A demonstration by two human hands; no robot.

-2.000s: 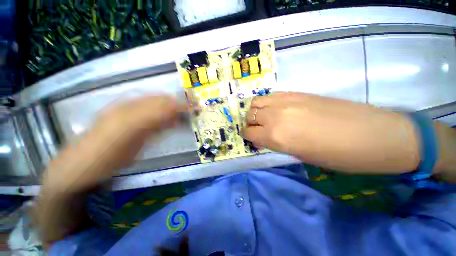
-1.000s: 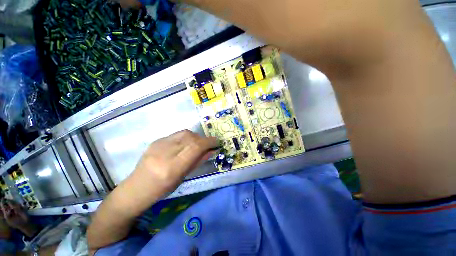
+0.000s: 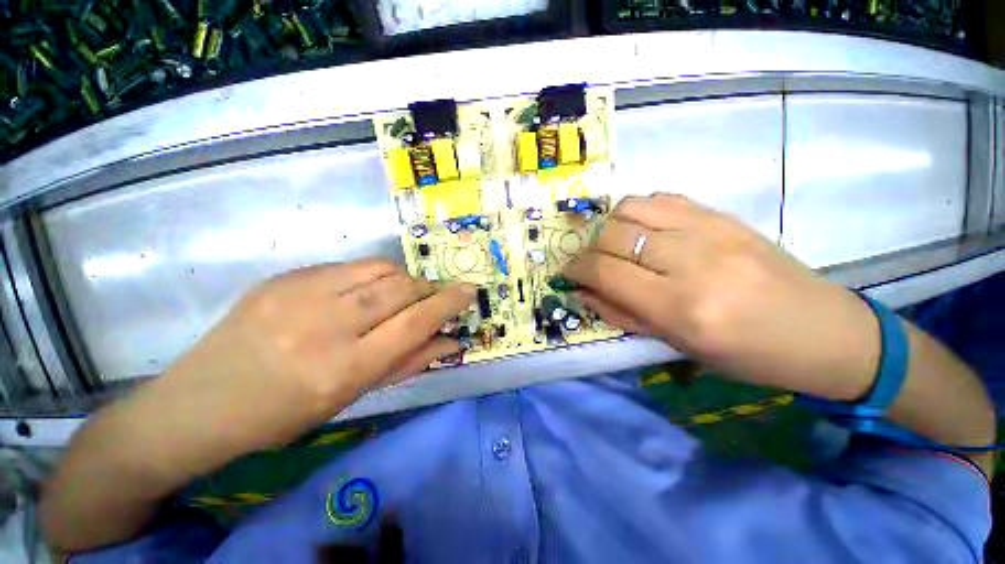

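The paired circuit board [image 3: 467, 259] lies on the metal track in front of me, crowded with parts. Yellow blocks [image 3: 444, 161] and black connectors [image 3: 434, 117] stand near its far edge. My left hand [image 3: 353, 325] is at the near left part of the left half, fingertips low over small parts; what they touch is hidden. My right hand [image 3: 683, 270] is over the near right half. Its fingertips are closed on a dark green capacitor [image 3: 563, 284], just above or at the board. Black-and-silver round parts [image 3: 560, 317] stand near the board's near edge.
Pale conveyor rails [image 3: 276, 105] run along both sides of the board. Beyond the far rail are a large bin of dark green capacitors [image 3: 165, 55], a small box of white parts [image 3: 457, 11] and another dark bin [image 3: 782, 13]. Green floor with yellow marks [image 3: 749, 410] shows below.
My right arm has drawn back from across the far rail to the board, now with a green capacitor at the fingertips. My left hand stays by the board's near left. The view has turned.
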